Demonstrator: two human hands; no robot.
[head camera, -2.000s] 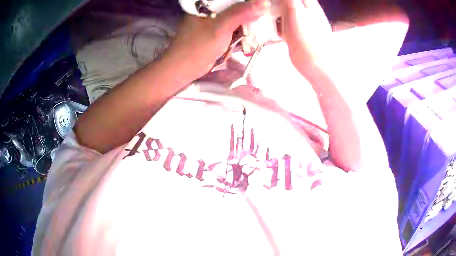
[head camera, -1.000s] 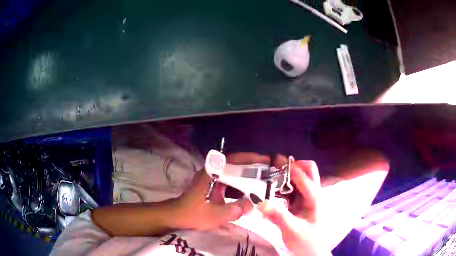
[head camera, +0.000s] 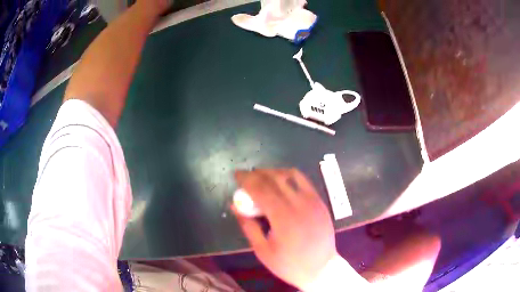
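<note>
My right hand (head camera: 288, 219) is closed around the small white squeeze bottle (head camera: 245, 203) just above the green table, near its front edge. Only part of the bottle shows between thumb and fingers; its yellow tip is hidden. My left arm reaches up and away at the left. Its hand (head camera: 153, 4) is cut off by the top edge, so its fingers and anything in them are hidden. The white unit held before is not in view.
On the green table (head camera: 188, 85) lie a thin white rod (head camera: 293, 118), a white ringed part with a stem (head camera: 322, 105), a white strip (head camera: 336, 188), a dark flat rectangle (head camera: 383, 80) and a crumpled white glove or cloth (head camera: 276, 20). A blue bin (head camera: 23, 94) stands at left.
The view has swung up over the table. My right hand has left the white unit and closed on the bottle. My left arm has stretched far out, its hand leaving the picture's top.
</note>
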